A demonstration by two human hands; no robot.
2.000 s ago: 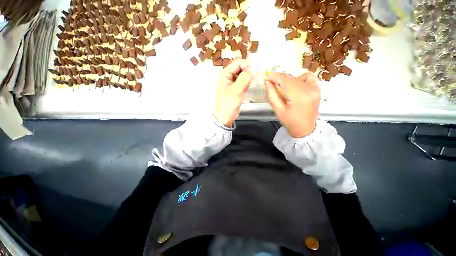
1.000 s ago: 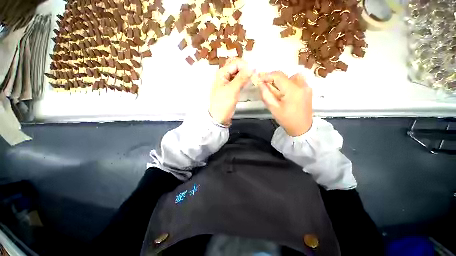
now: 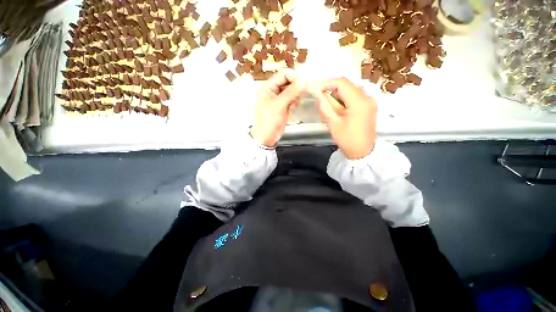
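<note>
My left hand [image 3: 277, 106] and my right hand [image 3: 349, 116] are raised over the front edge of the white tabletop, fingertips pinched and close together. Whatever lies between the fingertips is too small and washed out to make out. Just beyond the hands is a loose middle pile of brown leather tabs [image 3: 261, 41]. Right of it is a dense pile of folded brown tabs [image 3: 399, 46] with bright metal glints. On the left, many tabs stand in overlapping rows [image 3: 119, 61].
Grey-taupe leather strips [image 3: 30, 85] hang over the table edge at far left. A pale tape roll [image 3: 460, 17] is at the upper right, beside a clear bag of shiny rings [image 3: 525, 55]. A black wire rack [image 3: 529, 163] is below the edge at right.
Both hands have shifted slightly left, staying pinched near each other. The gap between the fingertips narrowed after the first frame. The view has shifted slightly; the piles look unchanged.
</note>
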